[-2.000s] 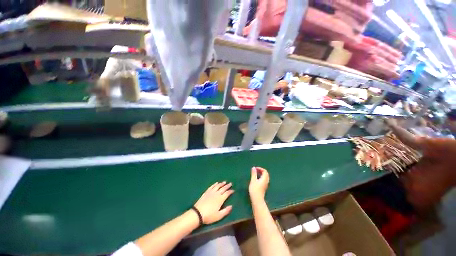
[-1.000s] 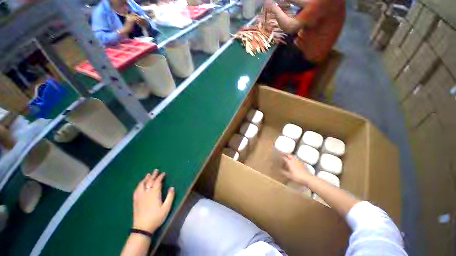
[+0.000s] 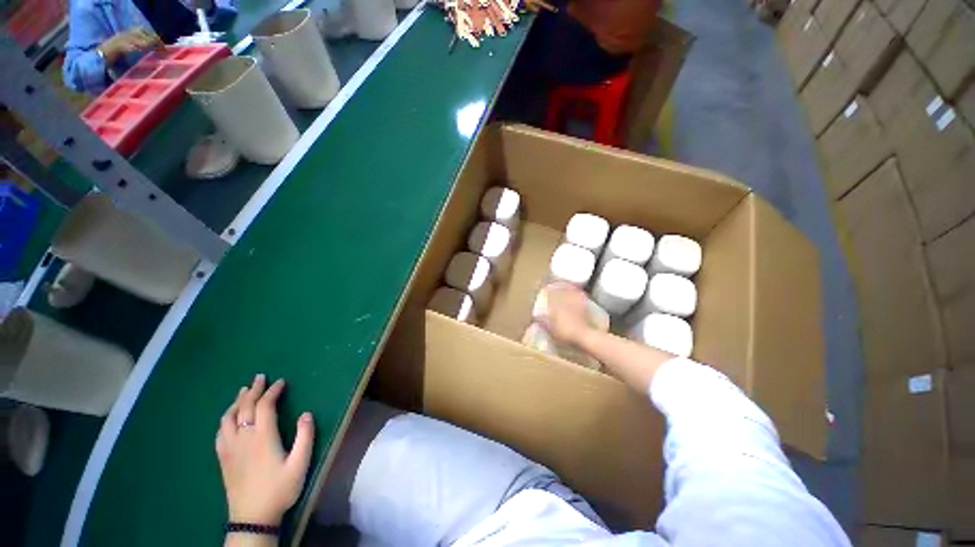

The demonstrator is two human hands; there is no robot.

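Cream housing shells stand closed end up in an open brown carton [image 3: 535, 390]; one white-topped shell [image 3: 587, 232] is in the group at its middle, and a separate row runs along its left wall. My right hand [image 3: 567, 312] reaches down into the carton onto a pale shell at the near left of the group. Its fingers are blurred and partly hidden, so I cannot tell whether they grip. My left hand [image 3: 262, 454] rests palm down, fingers apart and empty, on the green workbench [image 3: 310, 246].
Open-mouthed shells [image 3: 246, 112] and flat beige pieces [image 3: 212, 157] lie on the inner belt beyond the pale rail [image 3: 262, 198]. A metal post [image 3: 128, 182], a red compartment tray [image 3: 155, 96] and a blue-sleeved person are at left. Orange-white strips [image 3: 476, 19], a red stool [image 3: 590, 107] and stacked cartons [image 3: 909, 246] also show.
The view has turned from the line toward the carton. My right hand has gone from over the bench into the carton, among the shells. My left hand stays on the bench.
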